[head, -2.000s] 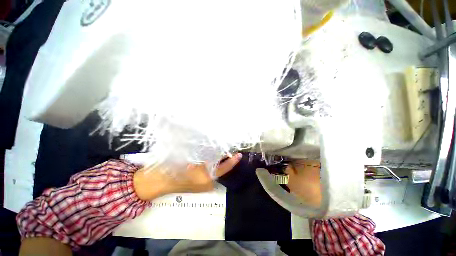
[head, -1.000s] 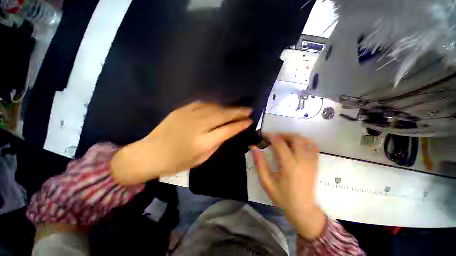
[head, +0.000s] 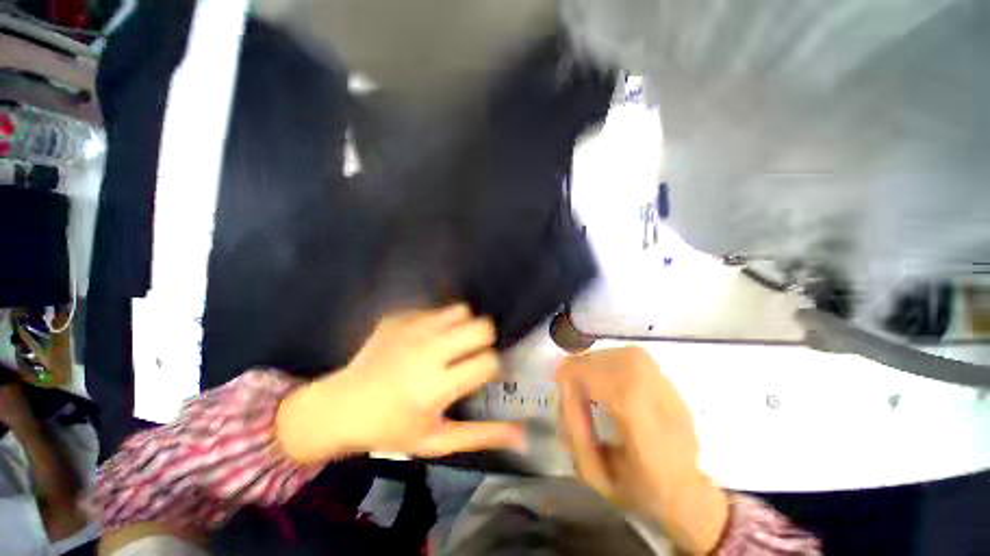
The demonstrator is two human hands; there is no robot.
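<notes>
A large black fabric piece [head: 478,206] lies bunched left of the sewing machine's needle area [head: 651,223]. My left hand [head: 396,380] is at the fabric's near edge, fingers spread and thumb pointing right; it is blurred and I see no cloth pinched in it. My right hand [head: 641,434] is over the white table edge, right of the fabric, with its fingers bent. It is blurred, and whether it holds something small is hidden.
More black cut cloth [head: 130,206] lies at the far left beside a white strip [head: 195,185]. A clear bottle [head: 54,136] stands at the left rim. Another person's arm [head: 43,456] shows lower left. Blurred grey machine parts and a dark curved bar [head: 890,353] are at the right.
The fabric's near edge has moved away from me and bunched, baring the table between my hands. My left hand is lower, its thumb now spread. My right hand has shifted down slightly.
</notes>
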